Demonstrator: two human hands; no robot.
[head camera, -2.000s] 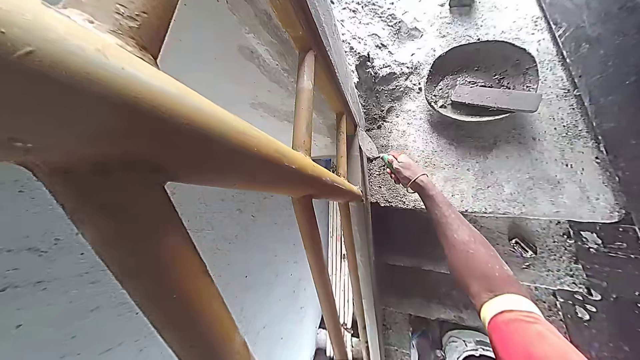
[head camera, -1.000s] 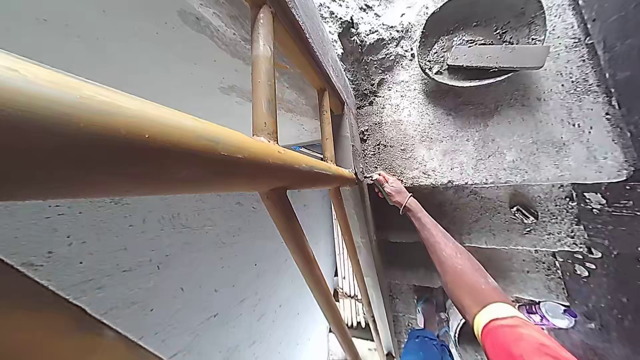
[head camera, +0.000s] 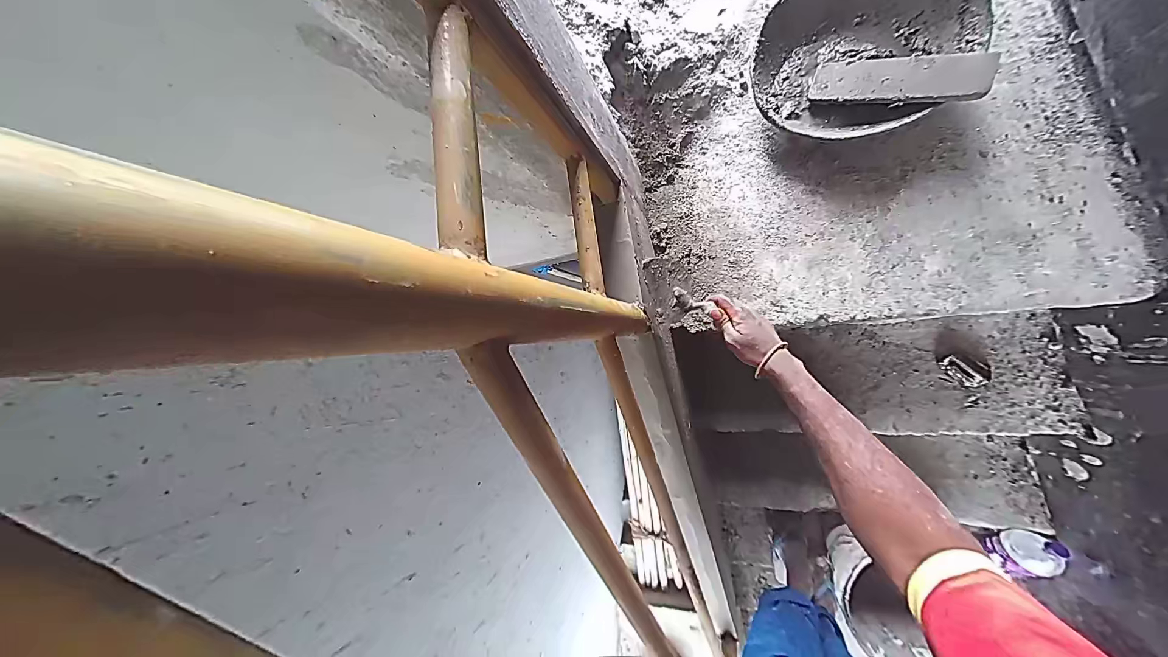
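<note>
My right hand (head camera: 750, 336), with a bangle at the wrist, grips a small mortar-covered trowel (head camera: 686, 301). The trowel is at the step's edge, close to the foot of the yellow metal railing (head camera: 547, 297). Beyond it lies rough mortar (head camera: 680, 228) along the side of the concrete landing (head camera: 931, 237). A round pan (head camera: 785, 114) with mortar stands further up on the landing, and a flat, mortar-smeared float or board (head camera: 903, 78) lies across it. My left hand is not in view.
The railing's bars run across the left side, in front of a pale wall (head camera: 274, 474). Lower concrete steps (head camera: 876, 465) descend towards me. Near my feet are a bucket (head camera: 849, 584) and a purple-and-white container (head camera: 1031, 553). One step has a small hole (head camera: 964, 365).
My right hand has kept hold of the trowel near the railing's foot. The view has shifted, so the railing crosses lower and my legs and the purple-and-white container show.
</note>
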